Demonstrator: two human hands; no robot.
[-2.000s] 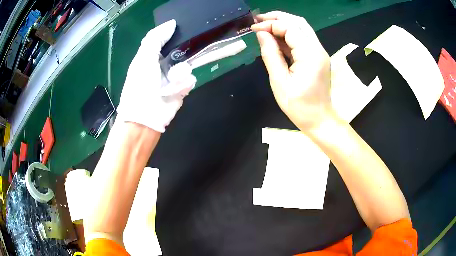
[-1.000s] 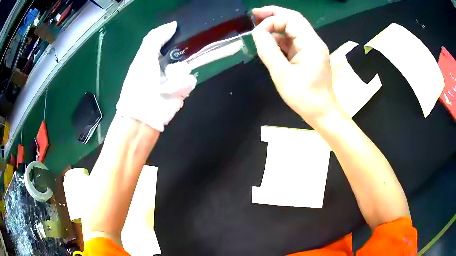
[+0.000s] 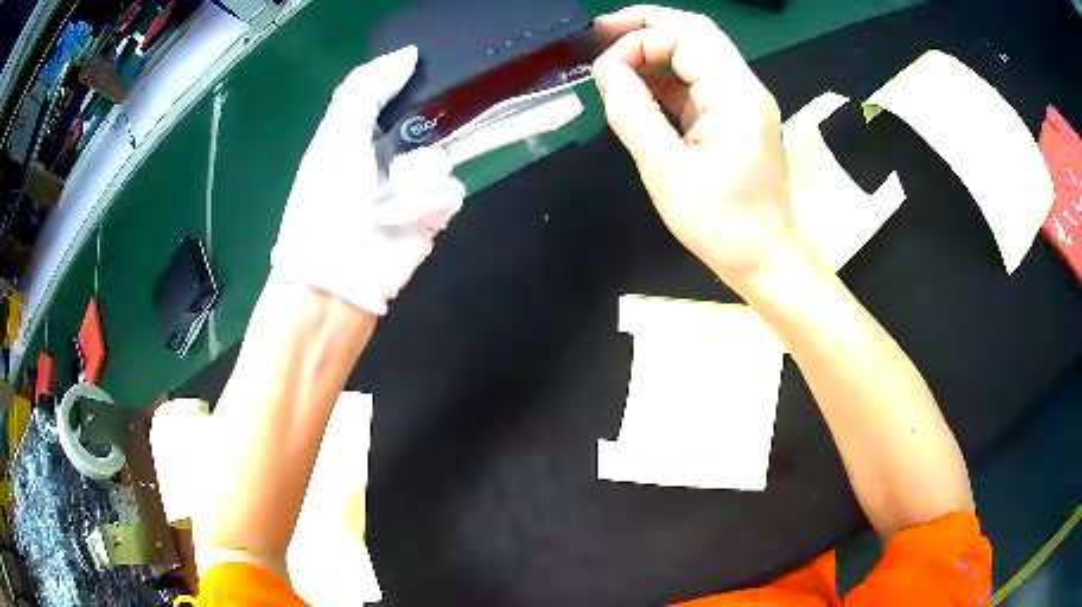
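Observation:
My left hand (image 3: 356, 196), in a thin white glove, holds a glossy black electronic box (image 3: 487, 71) by its left end. The box's front edge with a light round logo faces me, and its top is cut off by the picture's upper edge. A clear film strip (image 3: 510, 119) hangs along the lower front edge. My bare right hand (image 3: 694, 131) is at the box's right end, thumb and forefinger pinched together at the corner. Whether the fingertips pinch the film or touch the box is too small to tell.
Notched pale backing papers (image 3: 700, 397) lie on the black mat (image 3: 498, 439), one curled (image 3: 967, 148) at right. A red pad (image 3: 1068, 178) is at the right edge. Another black box (image 3: 186, 296) and red pads (image 3: 91, 342) lie on the green belt (image 3: 267, 131). A tape roll (image 3: 89, 430) stands left.
The black box and red pads on the belt have moved left and slightly down. My right fingertips have moved slightly up and left at the box's corner. My left hand has barely moved.

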